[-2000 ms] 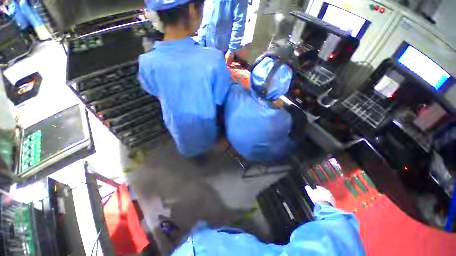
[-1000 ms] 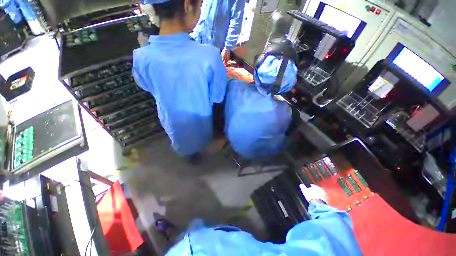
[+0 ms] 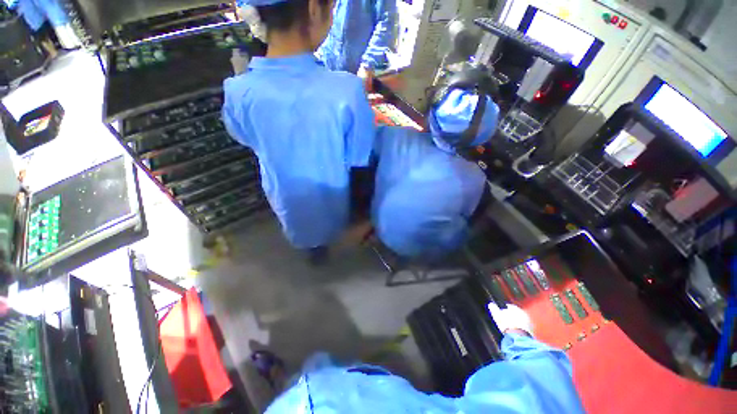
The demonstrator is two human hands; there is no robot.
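Note:
My right hand (image 3: 511, 318), in a white glove, rests at the edge between a black turnover box (image 3: 456, 331) and a red mat (image 3: 630, 364). Its fingers are small and blurred, and I cannot tell whether it holds anything. Several green circuit boards (image 3: 563, 307) lie in rows on the red mat, just beyond and right of the hand. A few small parts (image 3: 588, 335) lie nearer on the mat. My left hand is not in view; only the blue sleeve shows at the bottom.
Two people in blue, one standing (image 3: 299, 145) and one seated (image 3: 424, 190), are ahead. A rack cart (image 3: 194, 166) with boards stands left of them. Test fixtures (image 3: 590, 182) are at the right. A tray (image 3: 93, 210) with green boards lies at the left.
The seated person has leaned slightly to the right. The view has shifted a little. My right hand stays by the box and mat edge.

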